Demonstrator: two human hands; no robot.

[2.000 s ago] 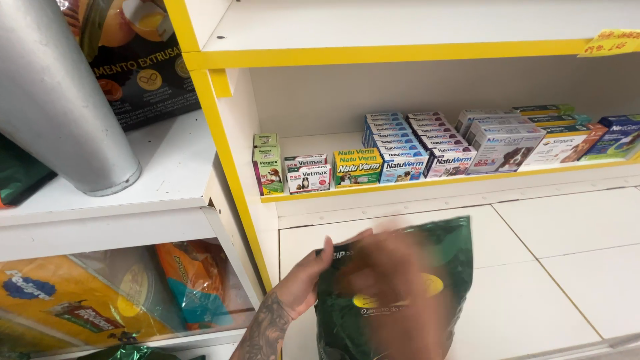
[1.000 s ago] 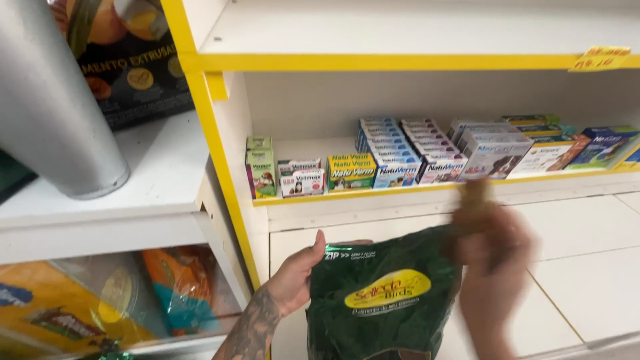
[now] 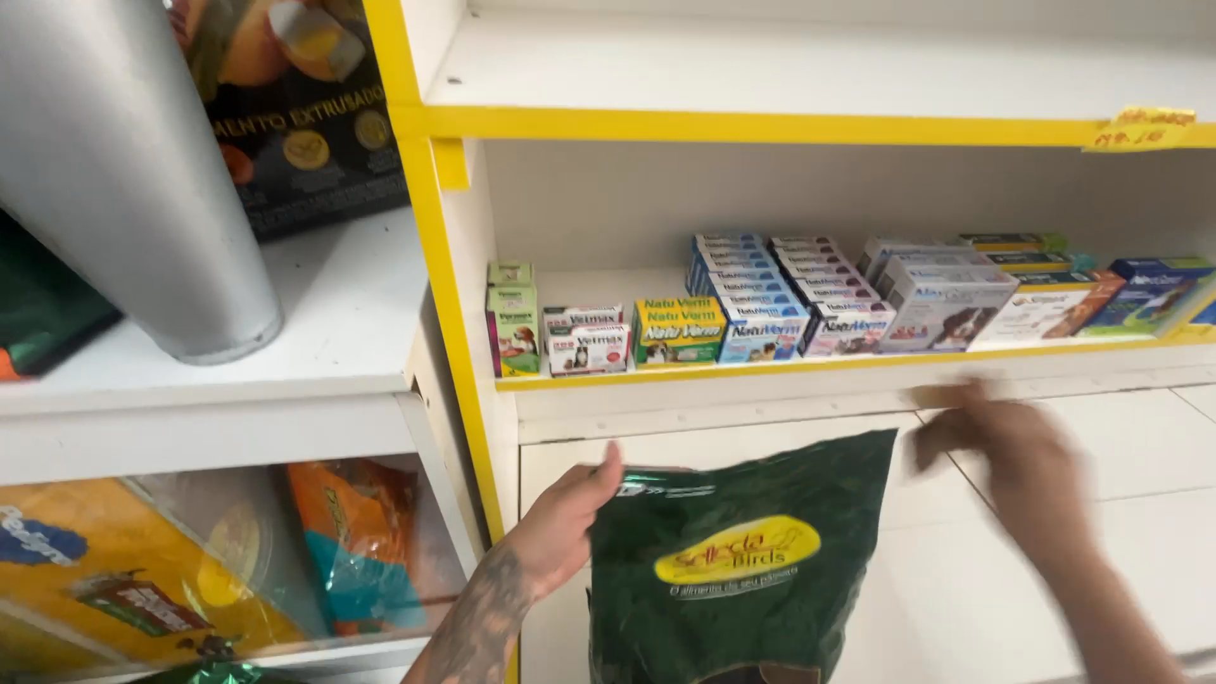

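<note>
A dark green plastic bird food bag [image 3: 741, 627] with a yellow oval logo stands upright in the lower middle of the head view. My left hand [image 3: 570, 522] grips its upper left corner, thumb on the front near the zip marking. To the right of the bag and apart from it, my right hand [image 3: 1026, 456] is blurred. Something brownish [image 3: 936, 432] shows at its fingertips; the blur hides what it is and how the fingers stand. The bag's lower end runs out of view.
Small pet medicine boxes [image 3: 760, 323] line a white shelf with a yellow edge [image 3: 760, 125]. At left, a grey metal post or tube [image 3: 142, 190] stands on a white ledge [image 3: 351, 313]. Below it are a yellow pet food bag [image 3: 123, 570] and an orange and teal bag [image 3: 361, 541]. White floor tiles [image 3: 1140, 532] lie beyond.
My right hand has moved from in front of the bag to its right side, now apart from it. My left hand keeps hold of the bag's upper left corner.
</note>
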